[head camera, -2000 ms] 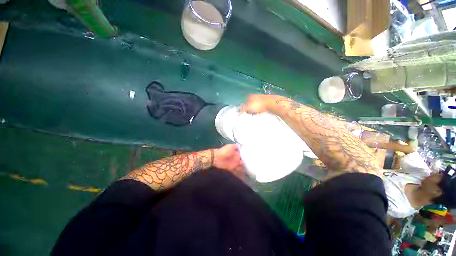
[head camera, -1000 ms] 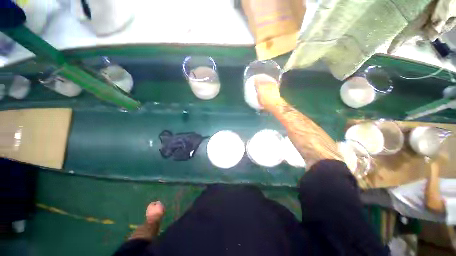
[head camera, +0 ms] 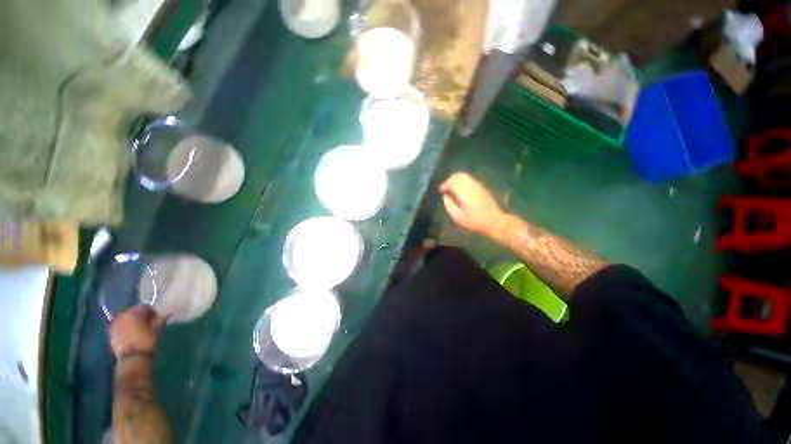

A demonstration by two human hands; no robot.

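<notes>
A clear cylinder container with a pale base (head camera: 186, 288) stands on the far side of the green bench. My left hand (head camera: 136, 331) is at its clear rim, with the fingers closed on the wall; the fingertips are partly hidden. Another such container (head camera: 208, 169) stands farther along. A row of clear containers with bright white discs (head camera: 323, 251) runs along the near bench edge, close together. A dark crumpled cloth (head camera: 276, 401) lies at the near end of the row. My right hand (head camera: 468, 204) is over the floor side, beyond the bench edge, empty with its fingers curled together.
A draped pale green cloth (head camera: 78, 113) and a cardboard flap (head camera: 39, 245) hang at the left. A brown cardboard sheet (head camera: 455, 52) lies at the row's far end. On the floor are a green crate (head camera: 555, 117), a blue bin (head camera: 679, 126), a lime-green bin (head camera: 533, 293) and red stools (head camera: 755, 225).
The view has swung right. My right hand has left the far-side container and is off the bench. My left hand has moved from beside my body to a far-side container.
</notes>
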